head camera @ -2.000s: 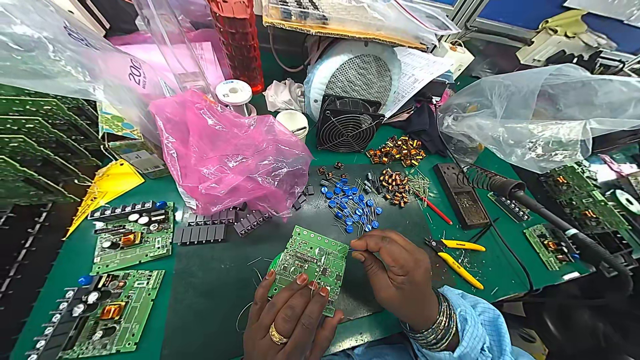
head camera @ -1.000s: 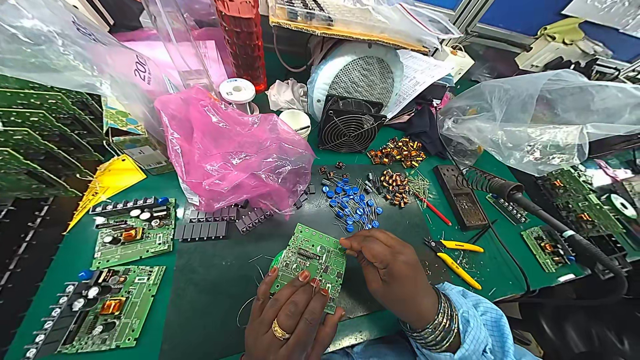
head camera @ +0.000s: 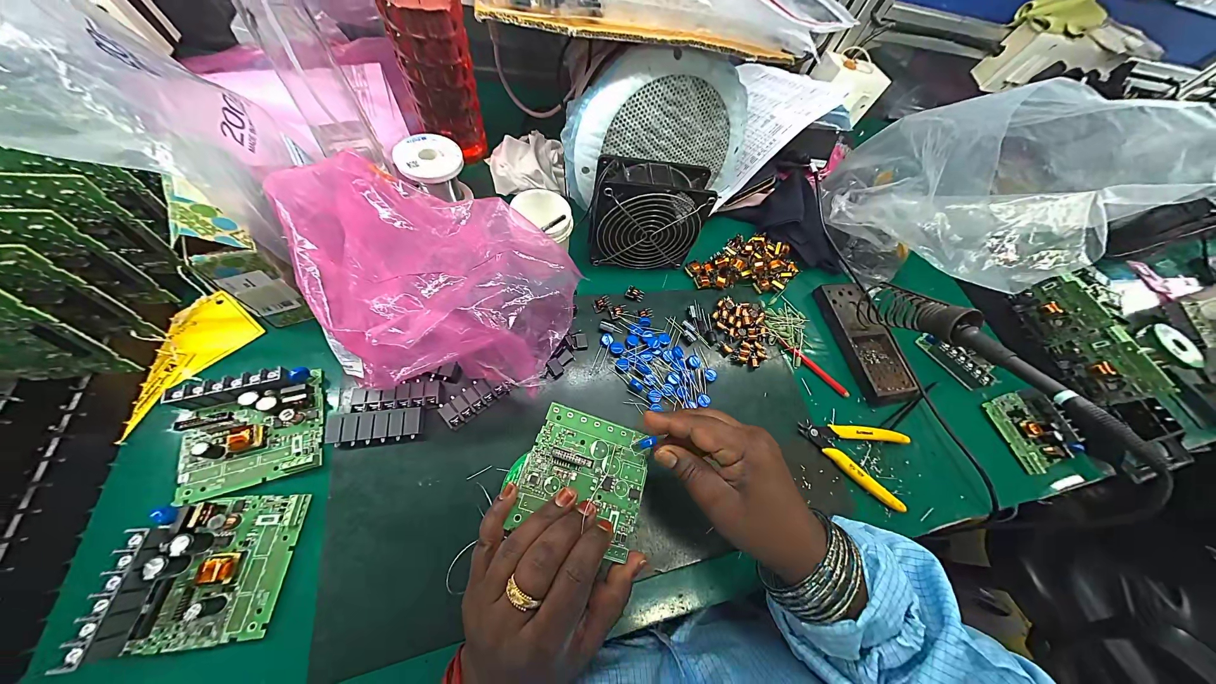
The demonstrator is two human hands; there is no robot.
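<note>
A green printed circuit board (head camera: pixel 579 470) lies tilted on the dark mat, in front of me. Over its near left part rests my left hand (head camera: pixel 546 575), ringed, its fingertips pressing on the board. My right hand (head camera: pixel 727 484) pinches a small blue disc component (head camera: pixel 647 443) between thumb and forefinger at the board's right edge. Whether its leads are in the holes cannot be told. Beyond the board lies a pile of blue disc components (head camera: pixel 660 366) with wire leads. Copper-wound coils (head camera: pixel 741 331) lie to the pile's right.
Yellow-handled cutters (head camera: pixel 864 465), a red-handled tool (head camera: pixel 819 369) and a soldering iron (head camera: pixel 1016 356) are at right. Populated boards (head camera: pixel 218 570) and black terminal blocks (head camera: pixel 375 426) are at left. Behind stand a black fan (head camera: pixel 651 214) and a pink plastic bag (head camera: pixel 418 275).
The blue component now shows between my right fingertips at the board's right edge. My left hand has stayed on the board.
</note>
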